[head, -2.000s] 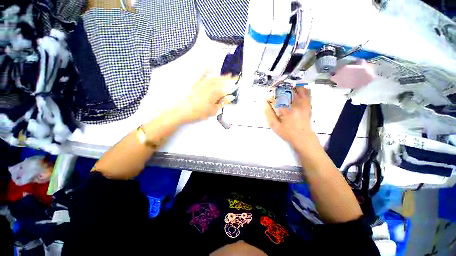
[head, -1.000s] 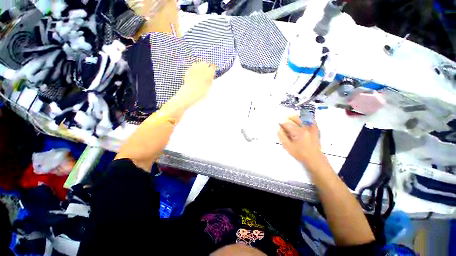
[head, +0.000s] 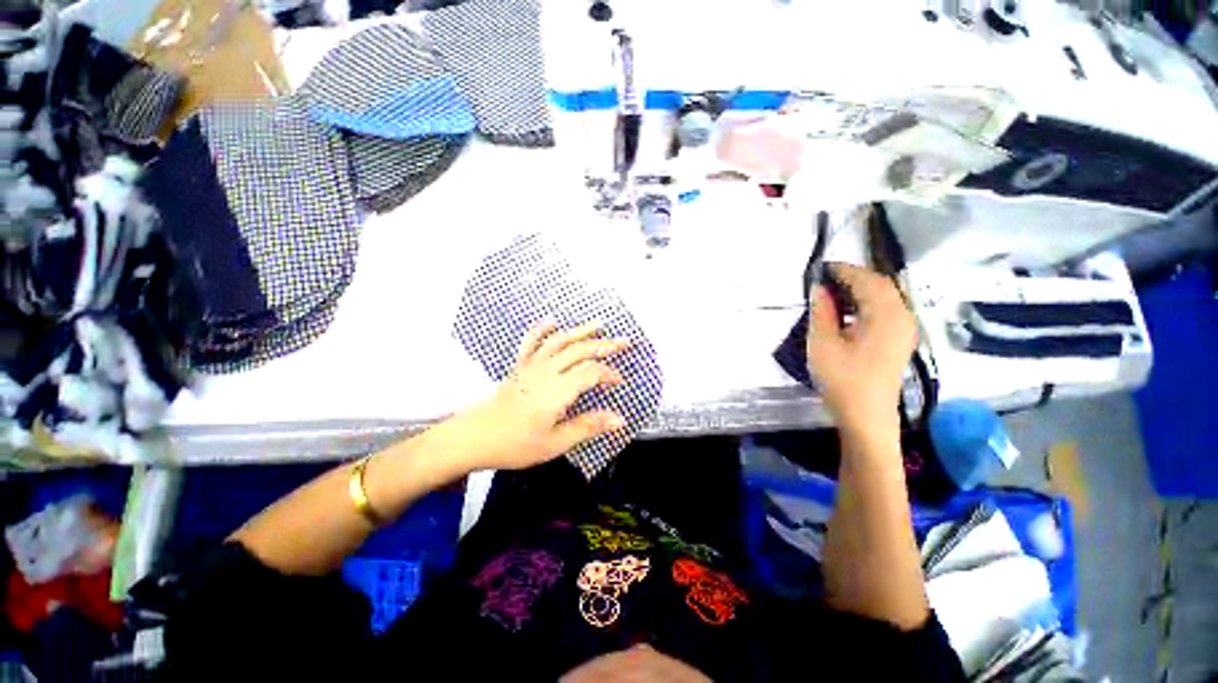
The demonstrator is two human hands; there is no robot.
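A checked cut piece [head: 514, 300] lies slanted on the white table, its lower end over the front edge. My left hand [head: 554, 387] rests flat on it with the fingers spread. My right hand [head: 862, 334] is at the right, fingertips closed on a dark fabric strip [head: 795, 352], partly hidden by the hand. Black scissors [head: 919, 390] lie beside and partly under my right hand. The needle area [head: 615, 194] with its blue-grey cylindrical attachment [head: 655, 218] is beyond the checked piece, with no hand at it.
Checked pieces [head: 287, 200] lie at the back left, a light blue patch [head: 414, 110] on one. Tied bundles [head: 100, 294] fill the left side. The machine head [head: 748, 54] spans the back right. A striped piece [head: 1049, 328] lies far right. A blue crate [head: 1055, 514] holds cloth below.
My left hand has come from the back-left pieces to the front with a checked piece beneath it. A light blue patch is exposed there. My right hand has moved from the needle to the dark strip.
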